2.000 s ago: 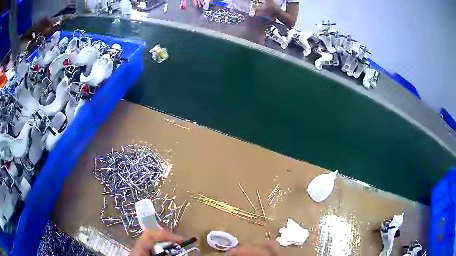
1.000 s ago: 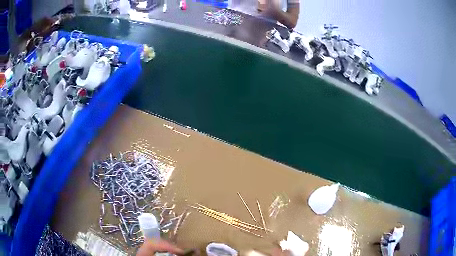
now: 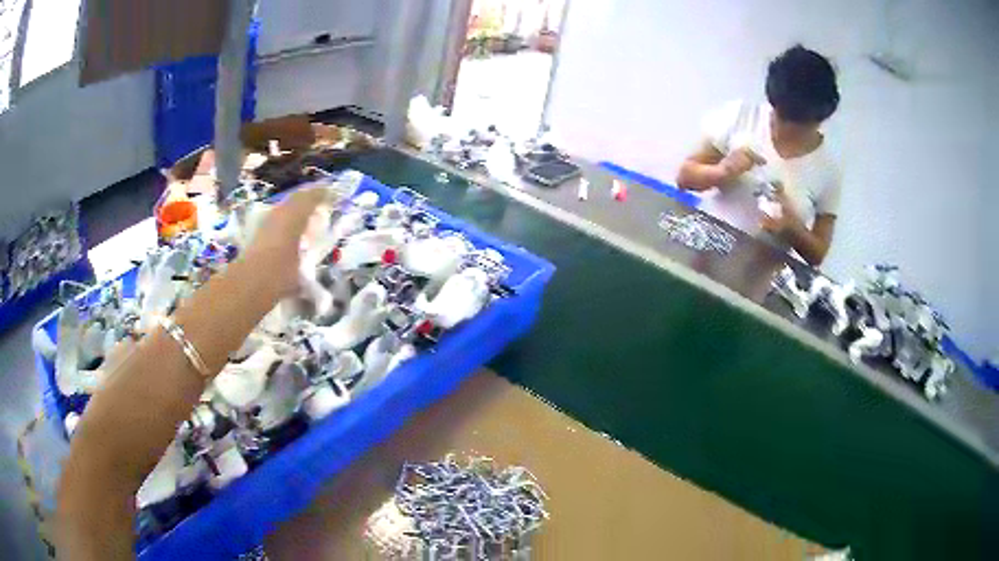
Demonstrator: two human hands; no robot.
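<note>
The large blue bin (image 3: 411, 414) at the left is heaped with white-handled metal assemblies (image 3: 455, 298), some with red spots. My left hand (image 3: 296, 232) is at the far part of the heap, the forearm with a bracelet crossing over the bin from the lower left. The hand is blurred and touches a white unit; whether its fingers grip it cannot be told. My right hand is not in view. A tangled pile of silver bent wires (image 3: 471, 510) lies on the brown bench (image 3: 592, 482) at the bottom centre.
The green conveyor belt (image 3: 657, 367) runs beyond the bench. Across it, a person (image 3: 767, 164) in a white top works with both hands at a far bench holding silver parts (image 3: 698, 231) and white-handled units (image 3: 865, 323). An orange round container (image 3: 176, 218) stands behind the bin.
The view has swung left and up towards the bin. My left hand has moved from the bench front to the bin heap; the white handle near it has left view. The cup and sticks are out of view.
</note>
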